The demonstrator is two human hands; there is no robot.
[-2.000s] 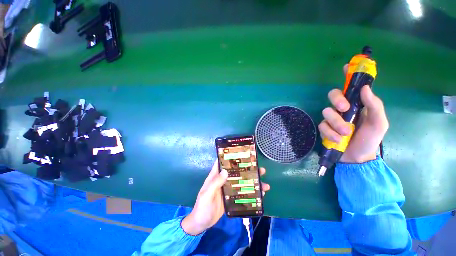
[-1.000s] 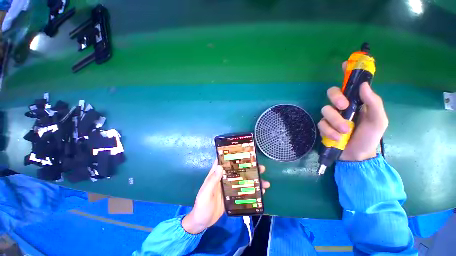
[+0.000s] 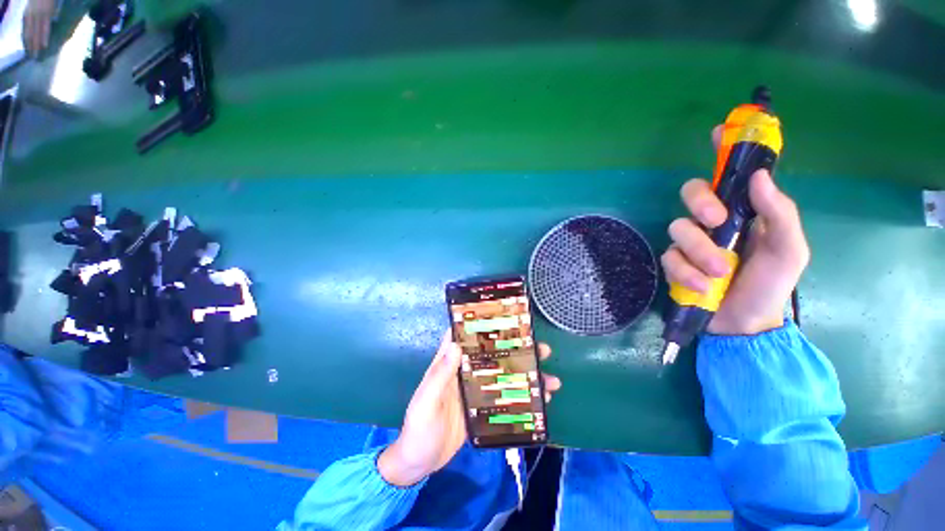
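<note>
My left hand holds a smartphone upright at the bench's near edge, its lit screen showing green and pale message bubbles. A white cable runs from its bottom. My right hand is closed around a yellow-orange and black electric screwdriver, its metal bit pointing down and slightly left over the bench. A round screw dish with a grid-like bottom sits between the hands; dark screws cover its right part. A loose pile of small black parts with white pieces lies at the left.
Black plastic frames lie on the green bench at the far left. Another person's hand shows at the upper left corner. A blue sleeve or smock is at the lower left. Cartons stand below the bench edge.
The black frames at the far left have shifted a little to the left. Another person's hand has come into view at the upper left. My left thumb has drawn back from the screen to the phone's edge.
</note>
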